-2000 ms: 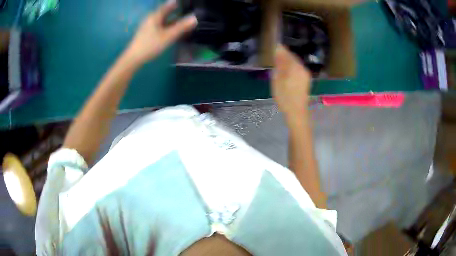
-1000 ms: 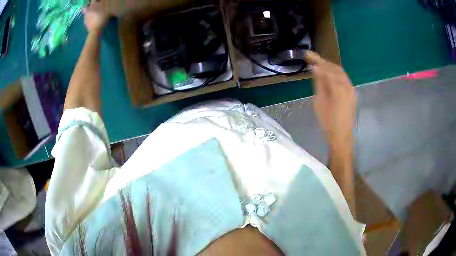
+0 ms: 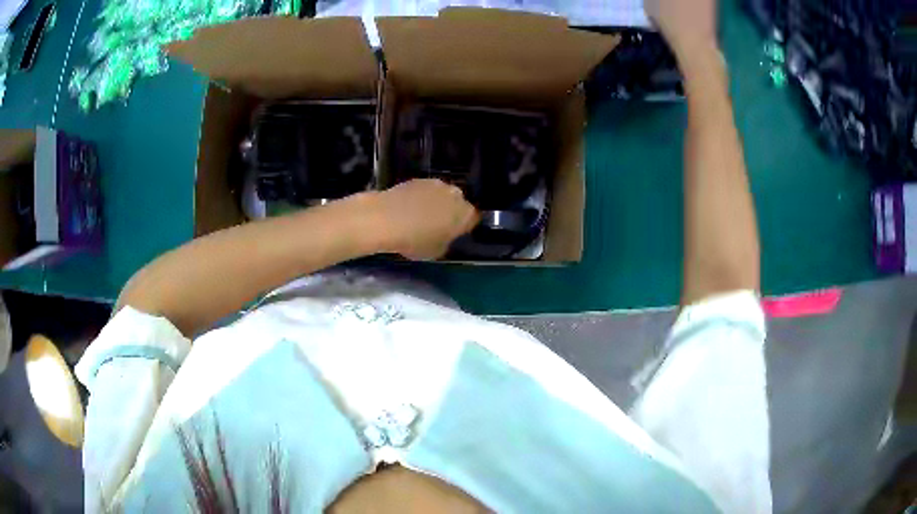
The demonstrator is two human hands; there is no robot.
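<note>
Two open brown-lined retail boxes stand side by side, flaps up: the left box [image 3: 219,151] and the right box [image 3: 571,161]. Each holds a black blocky device, the left one [image 3: 277,161] and the right one [image 3: 452,146]. A shiny round black part [image 3: 503,223] lies near the front of the right box. My left hand [image 3: 427,216] is over the front left of the right box, fingers curled down; whether it holds anything is hidden. My right hand [image 3: 684,20] is at the top edge, blurred and partly cut off, beyond the right box.
A green packet pile [image 3: 131,45] lies far left. Black accessory piles lie at far right [image 3: 835,70] and behind the right box [image 3: 638,70]. Purple-and-white boxes stand at bench left [image 3: 75,191] and right [image 3: 893,226]. A pink-red strip [image 3: 804,302] is at the bench edge. A white sheet [image 3: 593,10] lies behind.
My left hand has moved from the far left to the right box. My right hand has moved from that box up to the far side. The boxes appear lower in view, with their flaps visible.
</note>
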